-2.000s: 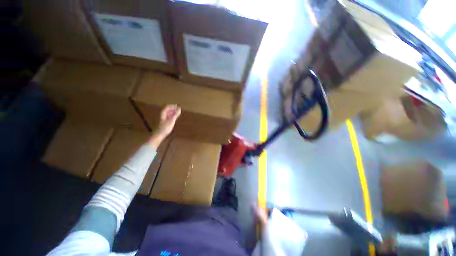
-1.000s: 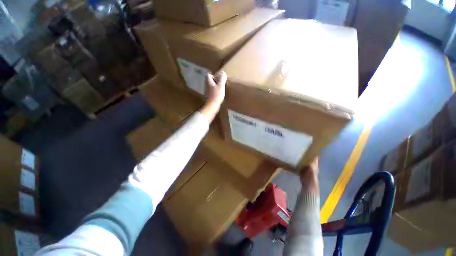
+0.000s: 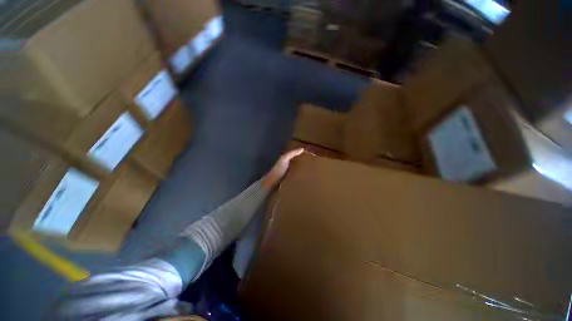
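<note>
A large brown shipping carton (image 3: 401, 232) fills the lower right of the view, close to my body, with a glossy tape strip along its top. My left hand (image 3: 290, 162) grips the carton's far left corner, its fingers over the edge. My right hand is not in view. The side of the carton where it could be is hidden or cut off by the picture's edge.
A stack of labelled cartons (image 3: 94, 119) stands at the left, beside a yellow floor line (image 3: 50, 256). More cartons (image 3: 382, 125) lie beyond the held one, one with a white label (image 3: 461, 145). A loaded pallet (image 3: 332, 61) stands at the back.
The view has swung left. The carton has left the stack and is now close in front of my body. My right hand has gone out of view, and the pallet jack too.
</note>
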